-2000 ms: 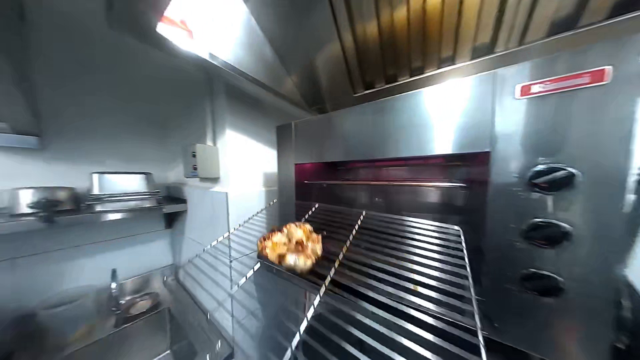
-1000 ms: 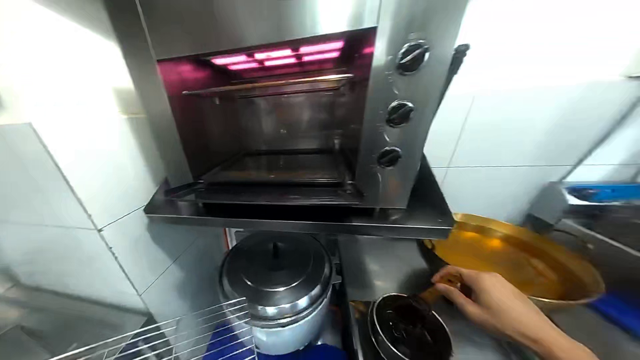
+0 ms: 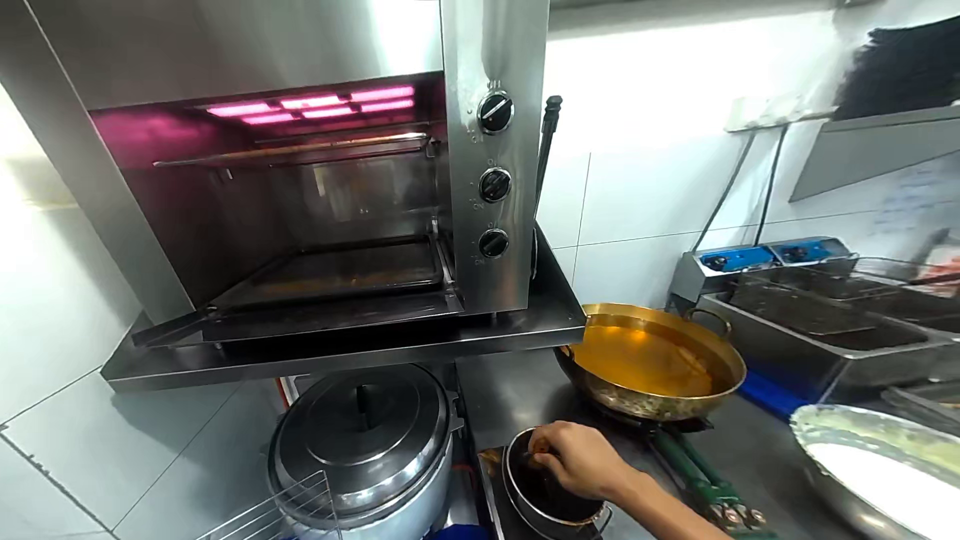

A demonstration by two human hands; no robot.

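My right hand (image 3: 576, 459) reaches in from the lower right, over the rim of a small metal pot (image 3: 551, 517) of dark liquid. Its fingers are closed around the end of something brownish, perhaps a brush or spoon handle, mostly hidden by the hand. Behind the hand stands a brass-coloured wok (image 3: 652, 360) with golden oil. To the left is a large lidded pot or rice cooker (image 3: 364, 442). Above it, a salamander grill (image 3: 491, 285) has glowing pink heating elements and a dark tray (image 3: 352, 270) inside. My left hand is out of view.
The grill's metal shelf (image 3: 337, 356) juts out above the lidded pot. A wire rack (image 3: 277, 510) is at the lower left. On the right are a deep fryer (image 3: 810, 330), a bowl of white batter (image 3: 885, 472) and a green gas burner valve (image 3: 720, 491).
The view has swung from the rack with browned food to the grill and counter. Since one second ago, my right hand has lowered toward the small pot.
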